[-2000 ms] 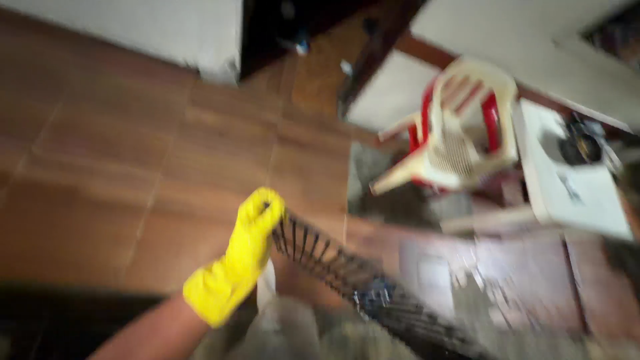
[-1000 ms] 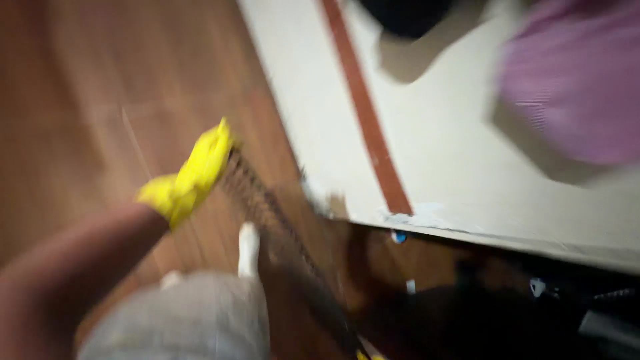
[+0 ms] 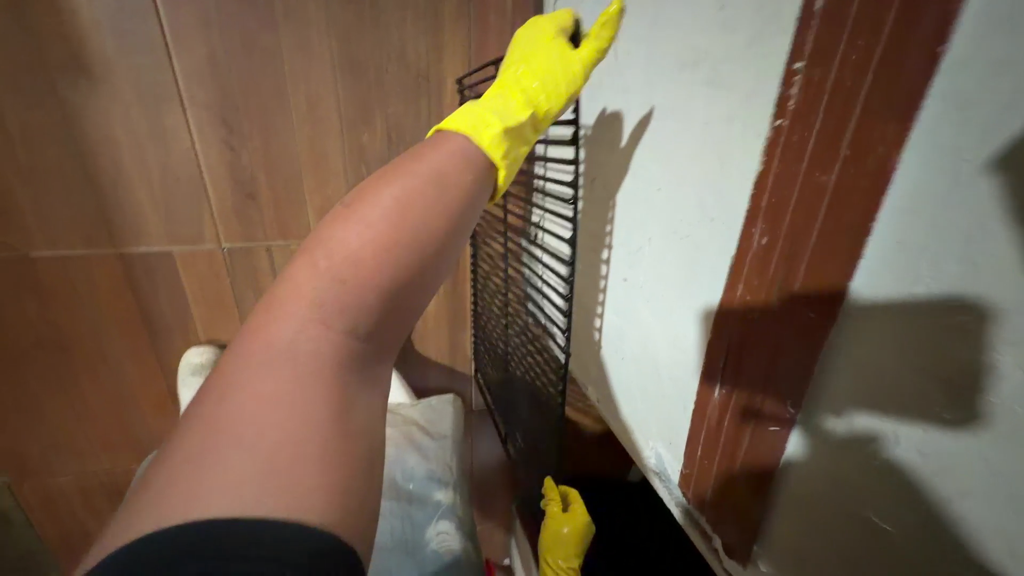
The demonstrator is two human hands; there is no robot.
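Note:
A long black wire rack (image 3: 524,320) runs from the top middle down to the lower middle, beside the white wall. My left hand (image 3: 544,76), in a yellow rubber glove, grips the rack's upper part in the picture, with one finger sticking out toward the wall. At the rack's lower part in the picture is my right hand (image 3: 566,528), also in a yellow glove, with its fingers curled on the rack's dark edge; the exact contact is in shadow. My left forearm crosses the view and covers part of the floor.
The white wall (image 3: 688,120) with a reddish-brown painted band (image 3: 824,216) stands close on the right. Brown wood-look floor tiles (image 3: 104,144) spread on the left. A white shoe (image 3: 196,372) shows beside my forearm. A dark gap lies past the wall's lower corner.
The view has swung from the room with stacked chairs to the wall. The rack now lies alongside the wall, and my right hand shows much more fully than one second ago.

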